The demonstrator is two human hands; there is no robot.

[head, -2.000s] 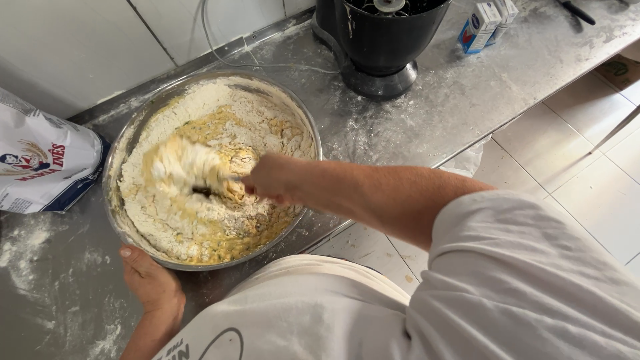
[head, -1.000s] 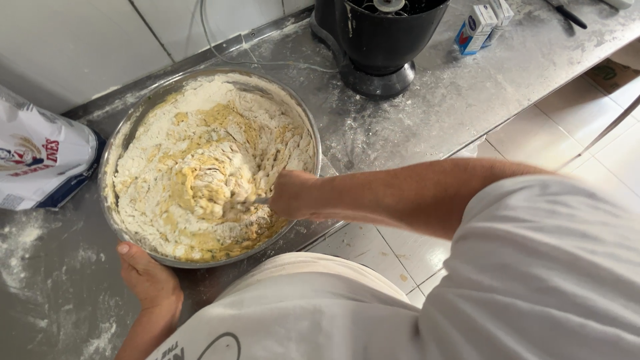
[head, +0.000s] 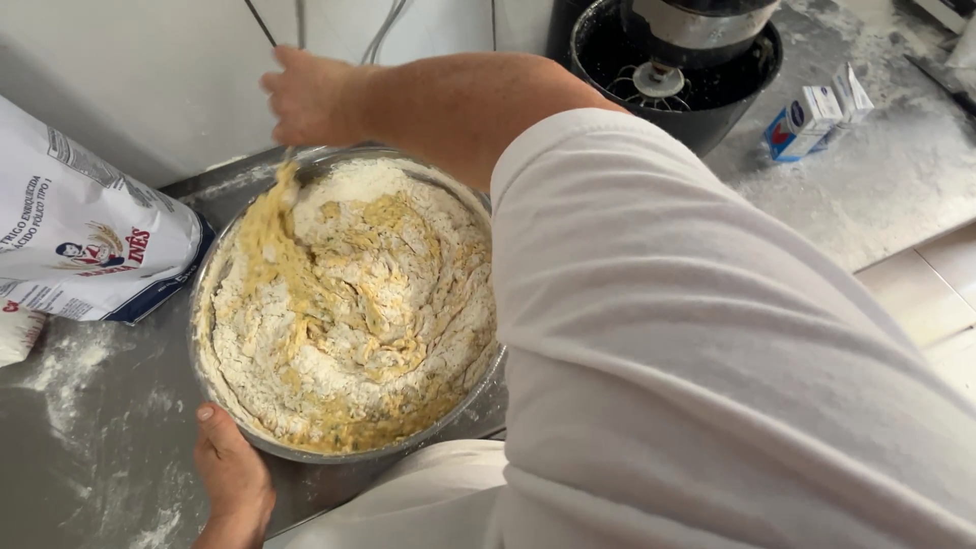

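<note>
A wide metal mixing bowl (head: 200, 358) holds yellow, sticky dough (head: 366, 305) streaked with white flour. Above the bowl's far left rim, my right hand (head: 313, 95) is closed, slightly blurred, on a utensil whose lower end is hidden in the dough; its kind cannot be told. Dough stretches up the utensil below the hand. My left hand (head: 232, 465) rests against the outside of the bowl at its near left rim, thumb at the edge, holding the bowl's side.
A flour bag (head: 114, 244) stands left of the bowl on the flour-dusted metal counter (head: 99, 427). Behind at the right are a black stand mixer (head: 686, 84) with a wire whisk and small cartons (head: 808, 122). A knife (head: 942, 84) lies at the far right, and a tiled wall rises behind.
My right hand has moved from the bowl's right side to above its far left rim, pulling dough upward. My left hand stays at the near left rim.
</note>
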